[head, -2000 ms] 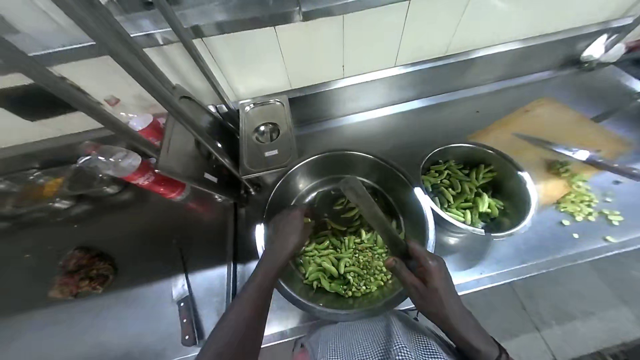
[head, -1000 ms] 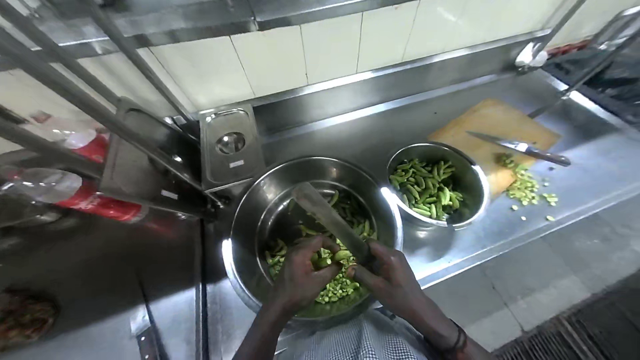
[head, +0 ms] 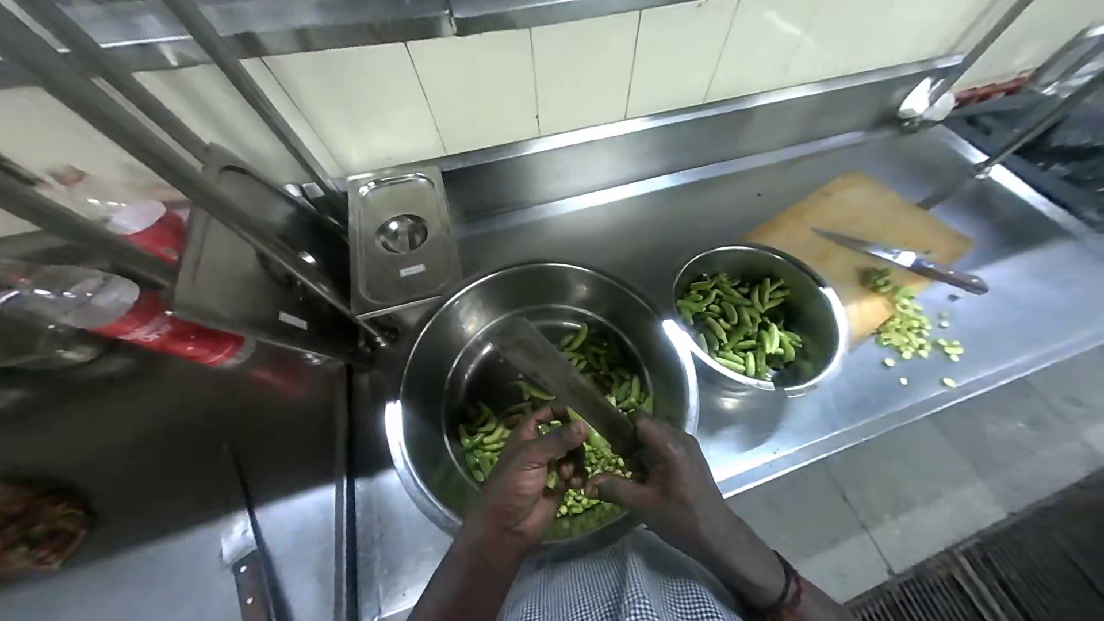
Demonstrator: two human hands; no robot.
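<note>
A large steel bowl (head: 429,345) holds whole small green pods (head: 487,435) and chopped pieces (head: 617,457) near its front. Over it, my right hand (head: 668,483) grips a broad-bladed knife (head: 561,375), its blade slanting up and left across the bowl. My left hand (head: 530,483) is beside the blade with its fingers curled around a green pod, mostly hidden by the fingers. To the right of the large bowl stands a smaller steel bowl (head: 811,366) of whole green pods (head: 742,319).
On the right, a second knife (head: 906,259) lies on a cutting board (head: 849,216), with cut green pieces (head: 906,332) beside it. A lidded steel container (head: 404,280) stands behind the large bowl. Plastic bottles (head: 172,332), a shelf post and another knife (head: 250,569) are at left.
My left hand has come from the left part of the large bowl to beside the knife blade. My right hand has kept hold of the knife.
</note>
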